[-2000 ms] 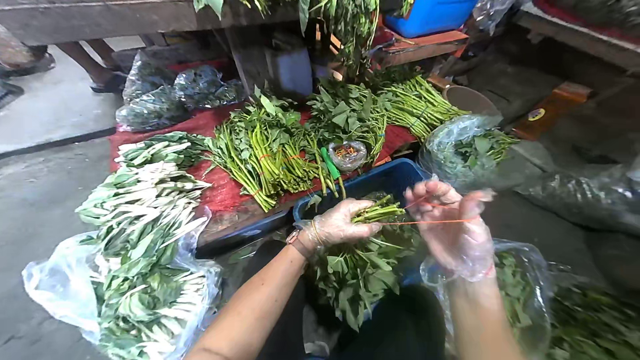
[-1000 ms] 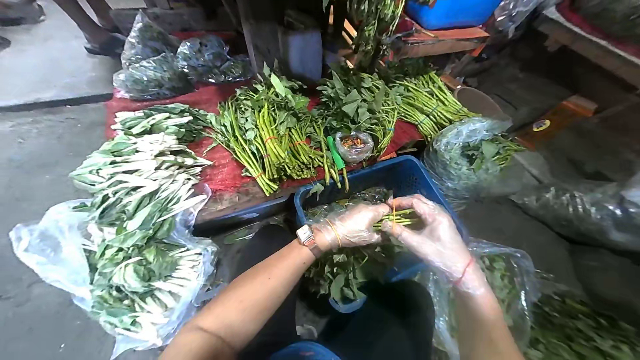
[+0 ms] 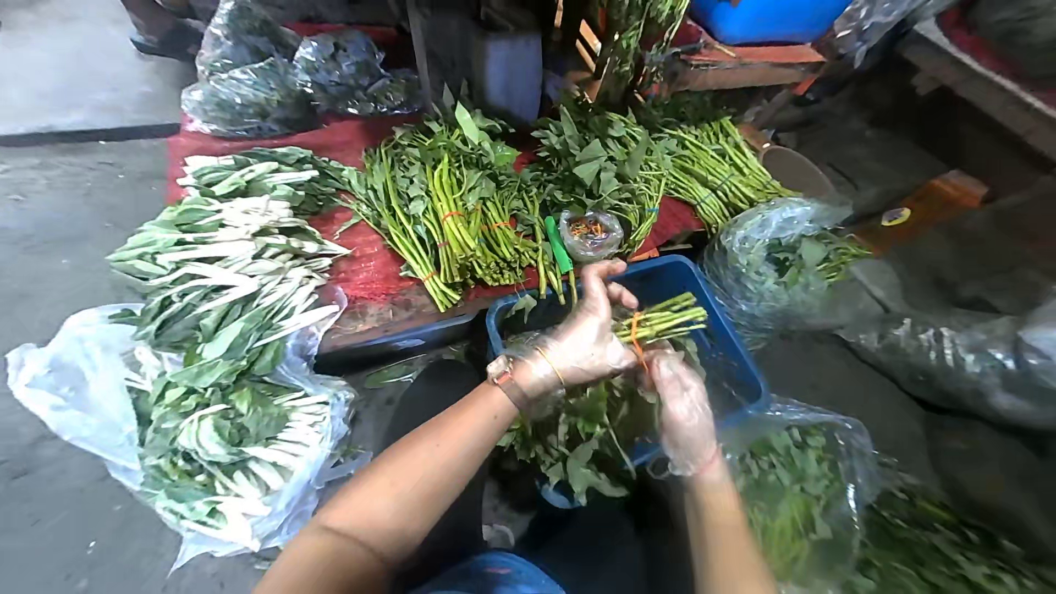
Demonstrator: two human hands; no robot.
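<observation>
Both my hands wear clear plastic gloves. My left hand (image 3: 590, 342) holds a bundle of green leafy stems (image 3: 664, 319) against its palm, thumb and fingers raised, over a blue plastic basin (image 3: 730, 355). The cut ends point right and the leaves hang down below the hand. An orange rubber band (image 3: 634, 330) goes around the stems. The fingers of my right hand (image 3: 681, 404) pinch its lower part just under the bundle. Beyond the basin lie a green-handled knife (image 3: 558, 245) and a clear bag of rubber bands (image 3: 591, 234).
Tied stem bundles (image 3: 454, 214) lie on red netting (image 3: 363, 264). White-stalked greens (image 3: 239, 239) spread at left, some in an open plastic bag (image 3: 74, 355). Bagged greens (image 3: 792, 487) stand right of the basin, near a wooden stool (image 3: 924, 210). A blue tub (image 3: 767, 21) sits at the back.
Two seconds ago the rubber band was stretched from the bundle to my right hand; now it is around the stems. My right hand has moved in close, below the bundle.
</observation>
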